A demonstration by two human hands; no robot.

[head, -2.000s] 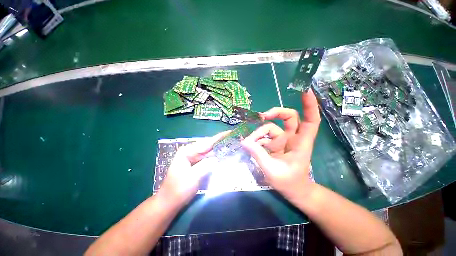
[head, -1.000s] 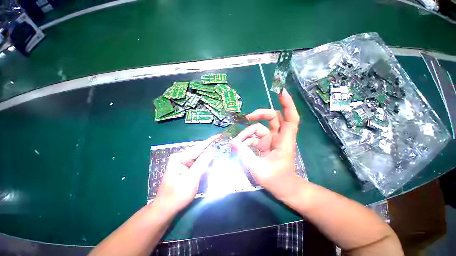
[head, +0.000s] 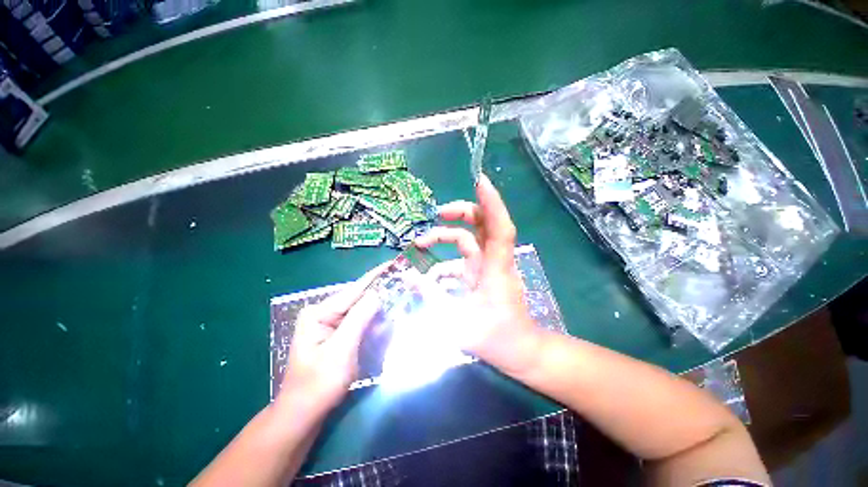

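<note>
My left hand point(head: 325, 350) holds a small circuit board point(head: 388, 270) by its edge between thumb and fingers, above the adhesive sheet point(head: 285, 323). My right hand point(head: 490, 285) is close beside it, thumb and fingers bent towards the board; glare hides its thumb tip and what it touches. A narrow clear-greenish strip point(head: 480, 143) stands up at its raised index fingertip. The adhesive sheet lies flat under both hands, its middle washed out by white glare. A loose board pile point(head: 357, 202) lies just beyond the hands.
At right, a crumpled clear plastic bag point(head: 761, 276) bears many small boards and pieces point(head: 657, 176). Long pale strips point(head: 826, 143) lie at the far right. A pale rail point(head: 238, 167) crosses behind the pile. Dark blue items point(head: 57, 33) stand at the top left.
The bench, pile and bag have shifted in view as the camera turned. The strip at my right index finger now shows narrower. Both hands stay close together at the board.
</note>
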